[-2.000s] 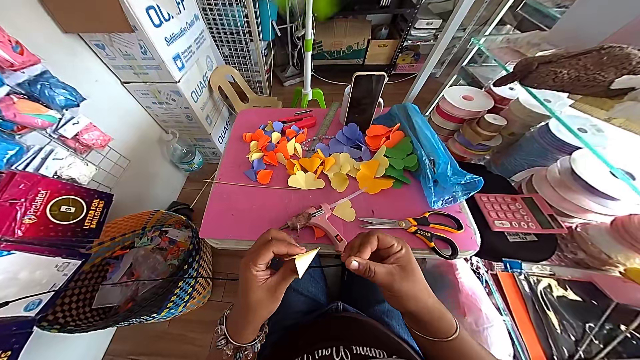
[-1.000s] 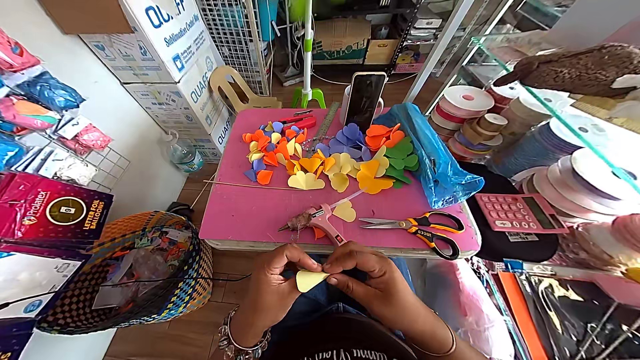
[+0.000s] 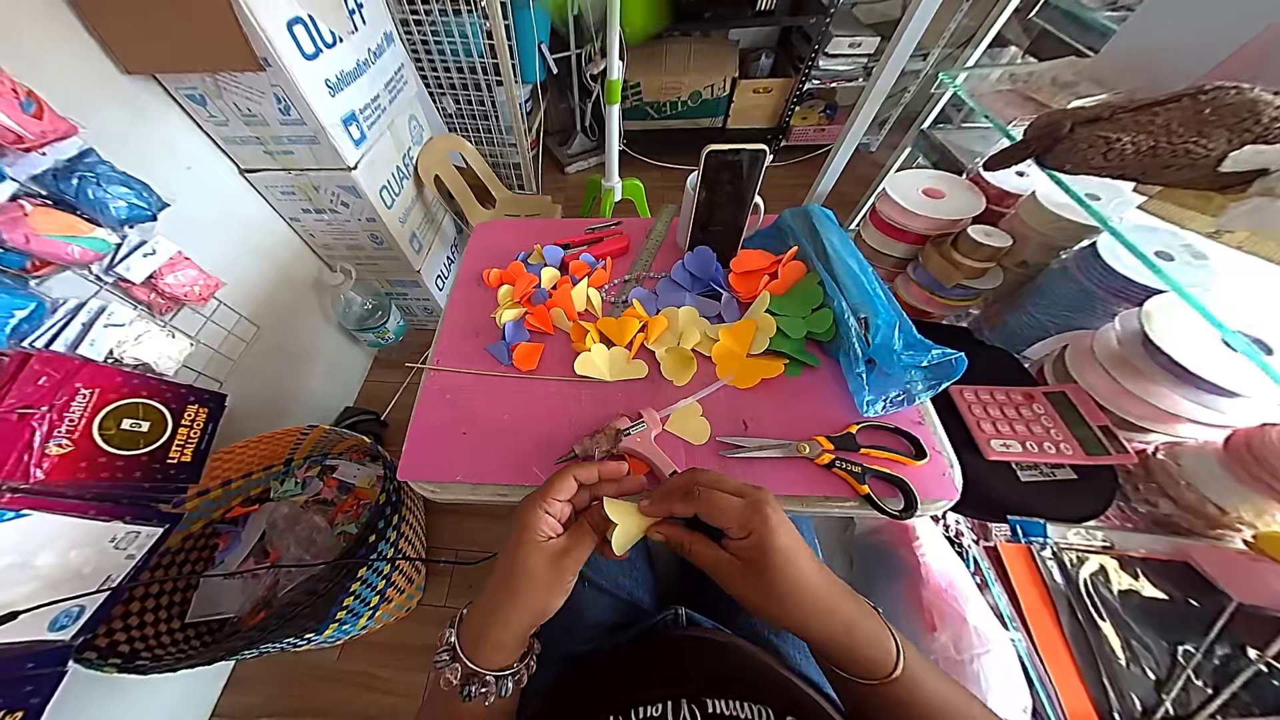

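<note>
Between my two hands, just off the near edge of the pink table, is a pale yellow paper petal piece (image 3: pixel 628 524). My left hand (image 3: pixel 565 530) holds its left side, and my right hand (image 3: pixel 720 525) pinches its right side between thumb and fingers. Beyond them lies a pink hot glue gun (image 3: pixel 645 436), close to a loose yellow paper heart (image 3: pixel 688 423). Scissors with black and orange handles (image 3: pixel 838 452) rest partly open to the right. Farther back are paper flowers and hearts in yellow (image 3: pixel 611 363), purple (image 3: pixel 697 277), green (image 3: pixel 803 310) and orange (image 3: pixel 766 272).
A thin stick (image 3: pixel 500 373) lies across the pink table (image 3: pixel 480 430). A phone (image 3: pixel 727 195) leans on a white mug near a blue plastic bag (image 3: pixel 860 320). At left stands a woven basket of scraps (image 3: pixel 400 540); ribbon spools (image 3: pixel 930 195) and a pink calculator (image 3: pixel 1040 423) are at right.
My hands were apart two seconds ago, with the yellow paper in the left; the right hand has since come in and grips it too. The paper now shows a notched, heart-like edge.
</note>
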